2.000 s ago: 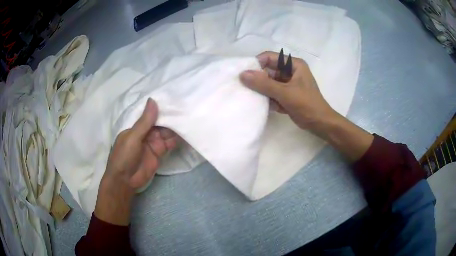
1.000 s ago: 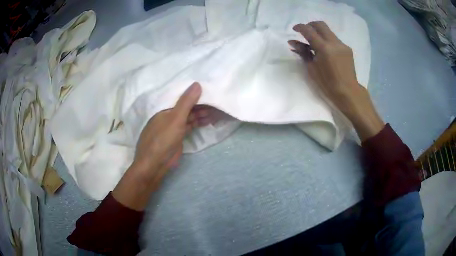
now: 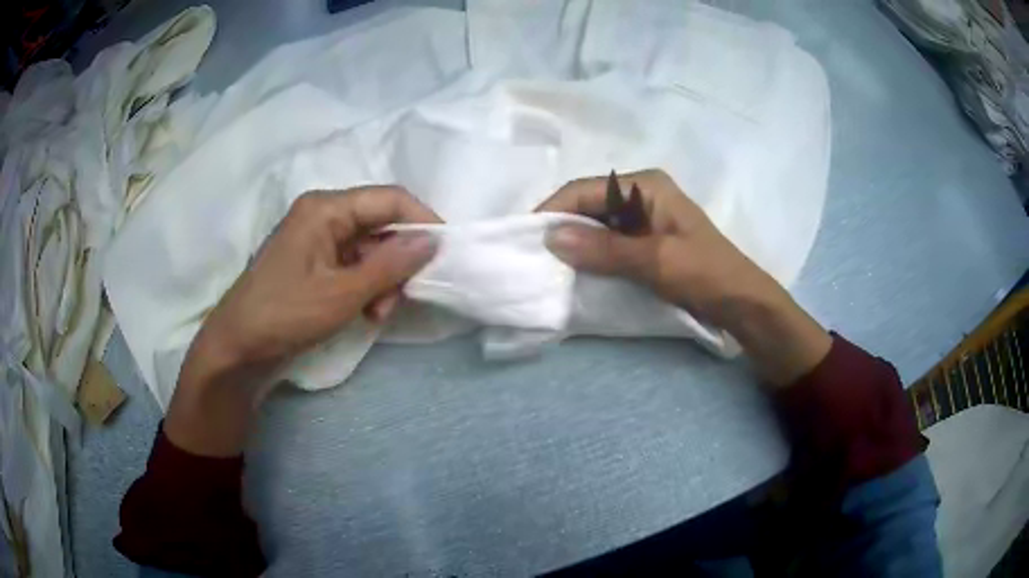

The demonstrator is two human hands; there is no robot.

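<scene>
The off-white garment (image 3: 722,124) lies spread and partly bunched on the grey-blue table. My left hand (image 3: 310,277) pinches a folded edge of it between thumb and fingers. My right hand (image 3: 666,243) pinches the same edge a short way to the right, so a short stretch of seam is held between them. The dark blades of the thread snips (image 3: 626,209) stick up between the fingers of my right hand; the handle is hidden in the hand. A small flap of cloth hangs below the held edge. No thread ends can be made out.
A pile of cream garments (image 3: 56,248) lies at the left, with a tan card piece (image 3: 99,393) at its edge. A second whitish-grey pile (image 3: 970,68) is at the far right. A yellow wire basket (image 3: 982,361) with white cloth stands at the right edge.
Both hands have come closer together; my right hand has come down and left onto the cloth edge. The garment's near part is now gathered up between them.
</scene>
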